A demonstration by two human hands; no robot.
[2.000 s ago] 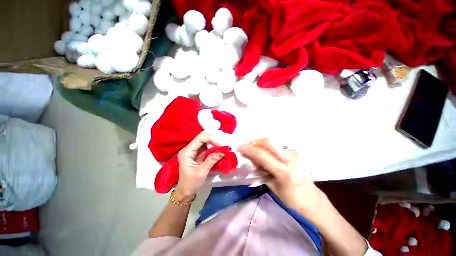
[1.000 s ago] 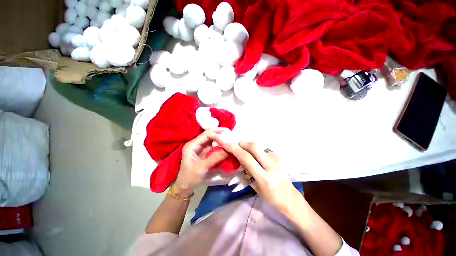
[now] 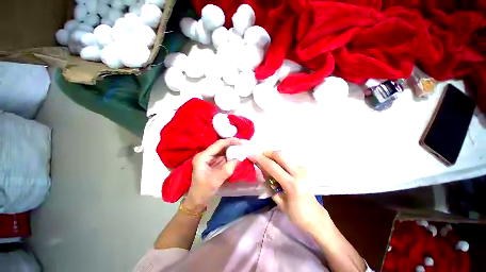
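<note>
A red plush piece (image 3: 186,133) lies at the table's near left edge, with a white pom-pom (image 3: 224,125) on its upper side. My left hand (image 3: 209,169) holds a second white pom-pom (image 3: 235,152) between thumb and fingers, against the red plush. My right hand (image 3: 286,183) is just right of it, fingertips close together at that pom-pom's edge. A small dark and gold object, perhaps snips (image 3: 275,185), shows in my right palm. No needle or thread can be made out.
Loose pom-poms (image 3: 226,98) and a red plush heap (image 3: 346,40) lie at the back. A pom-pom carton (image 3: 155,45) is upper left. A silver object (image 3: 385,94), an amber item (image 3: 424,85) and a phone (image 3: 449,124) are at right. A carton of red pieces (image 3: 426,249) sits low right.
Two seconds ago my right hand was farther right; it has come in to my left hand. The held pom-pom now shows clearly between my hands, where red plush showed before.
</note>
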